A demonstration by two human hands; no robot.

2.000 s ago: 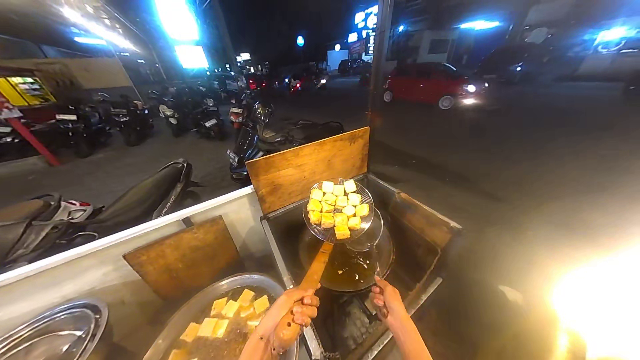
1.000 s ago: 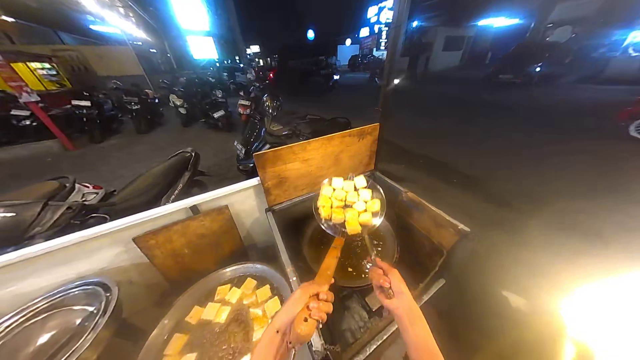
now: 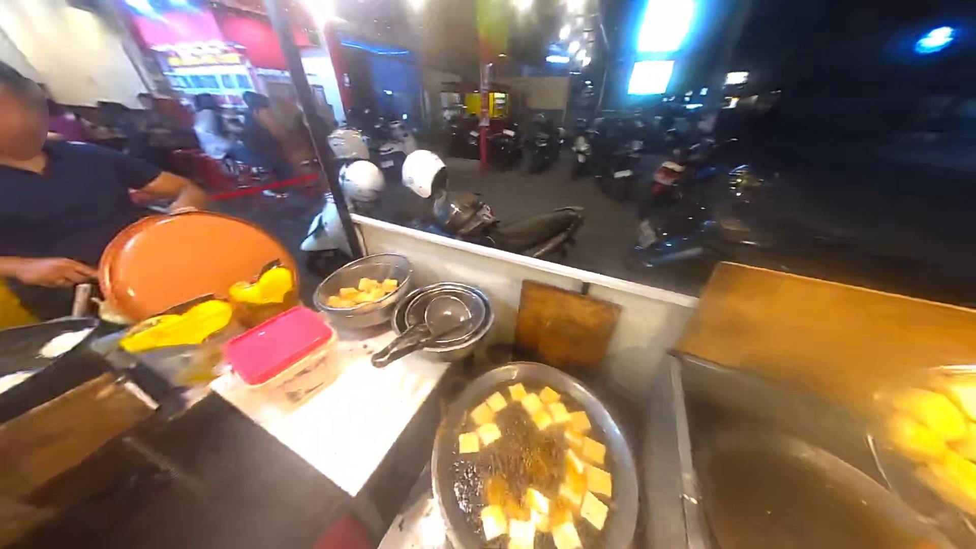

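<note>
Neither of my hands shows in the head view. At the right edge, blurred yellow tofu-like cubes (image 3: 934, 423) are heaped in a strainer above a pan of dark oil (image 3: 793, 496); whatever holds the strainer is outside the frame. A wide round metal pan (image 3: 629, 457) at the lower middle has pale yellow cubes (image 3: 598, 480) lying in bubbling oil. Behind it, nested metal bowls (image 3: 488, 316) carry a small strainer or ladle with a dark handle (image 3: 400, 345). A metal bowl (image 3: 343, 314) beside them holds more fried cubes (image 3: 364, 292).
On the left a co-worker (image 3: 69, 198) stands with a large orange round tray (image 3: 198, 259). A plastic box with a pink lid (image 3: 280, 345) sits on the white counter (image 3: 358, 412). Wooden boards (image 3: 831, 328) stand at the right. Parked motorcycles (image 3: 541, 232) are beyond the low wall.
The view has swung far left, bringing in the co-worker and counter. Both hands, seen earlier at the frying pan with the strainer of cubes, have left the frame.
</note>
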